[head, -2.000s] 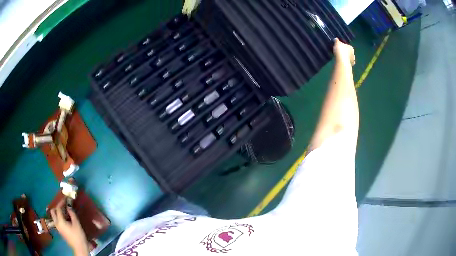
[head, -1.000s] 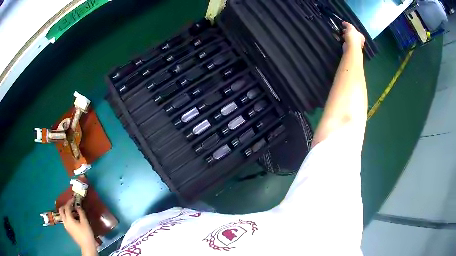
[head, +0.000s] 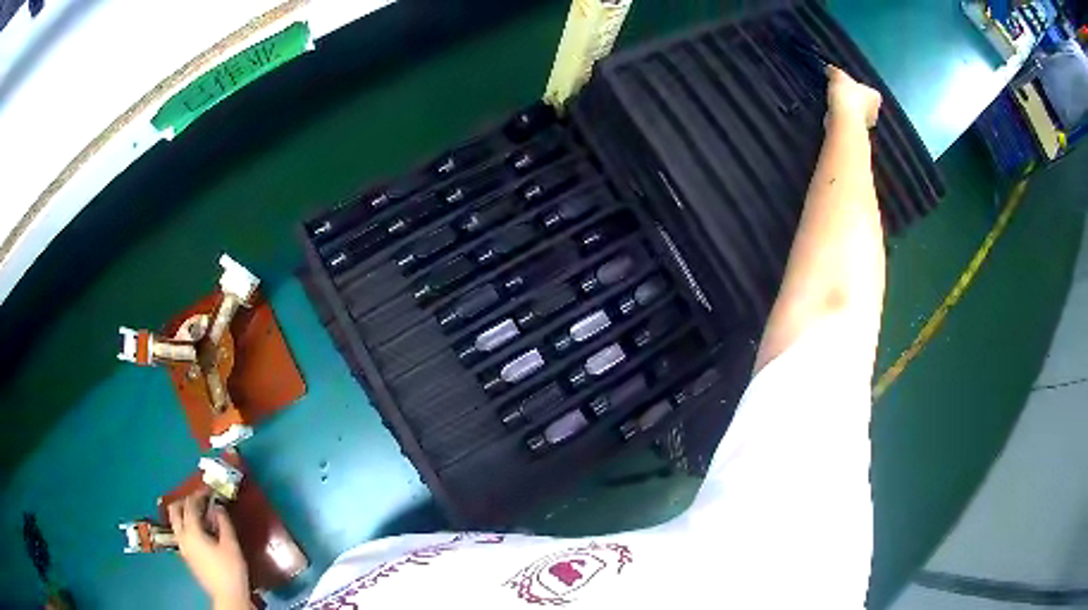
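My left hand (head: 212, 546) is at the lower left, its fingers on the near Y-shaped jig (head: 221, 477) with a red-brown base (head: 272, 542). The fingers hide the jig's middle; I cannot tell whether they hold a part. My right arm reaches far to the upper right. My right hand (head: 854, 98) is over a black ribbed tray (head: 704, 131), beside thin dark pieces (head: 793, 66); whether it grips one is unclear. A second jig (head: 212, 352) with tan arms and pale ends stands farther back, with no hand on it.
A large black slotted tray (head: 412, 387) with rows of glossy black and grey pieces lies in the middle. A small dark heap (head: 36, 546) is at the left edge. A yellow post (head: 585, 48) stands behind the trays. A green label (head: 233, 78) is upper left. A yellow floor line (head: 954, 298) runs right.
The view has shifted, so trays and jigs appear farther right and lower. My right hand has moved from the ribbed tray's edge to the dark pieces. My left hand stays on the near jig.
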